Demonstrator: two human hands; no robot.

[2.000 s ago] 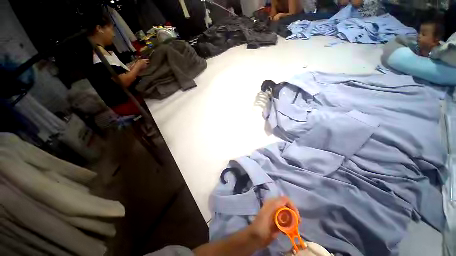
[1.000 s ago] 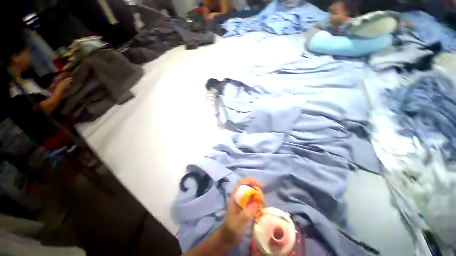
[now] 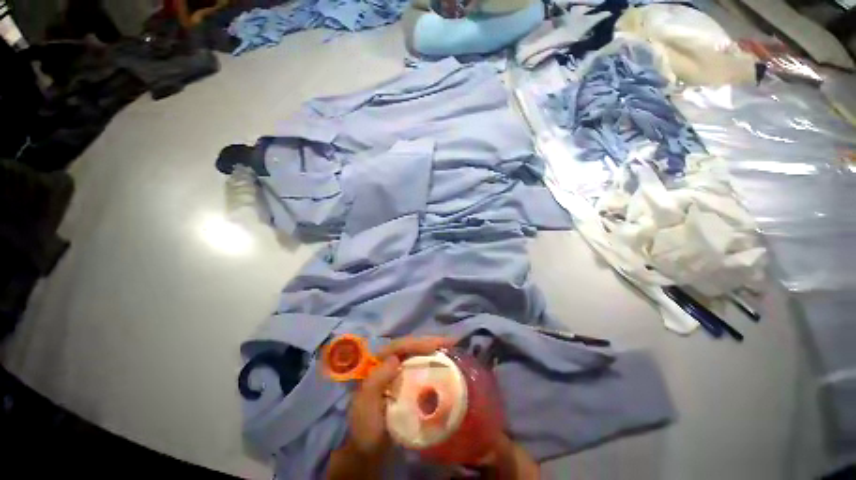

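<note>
A translucent pink-red water bottle is at the bottom centre, its round white lid and spout facing me. The orange spout cap is flipped open to the left. My left hand grips the bottle around the lid's left and upper side. My right hand holds the bottle low on the right, mostly hidden and cut off by the frame edge. Blue-grey garments lie in overlapping layers beyond and under the hands. A dark hanger hook shows at the near collar.
A thin dark tool lies on a sleeve. Dark pens or markers lie beside crumpled white cloth. Blue strips and clear polybags are at right. A light-blue cushion is at the far side, dark garments at left.
The view has swung right and down. The bottle came into view and is tilted towards me. My left hand moved from the orange cap to the lid's side; my right hand now shows on the bottle.
</note>
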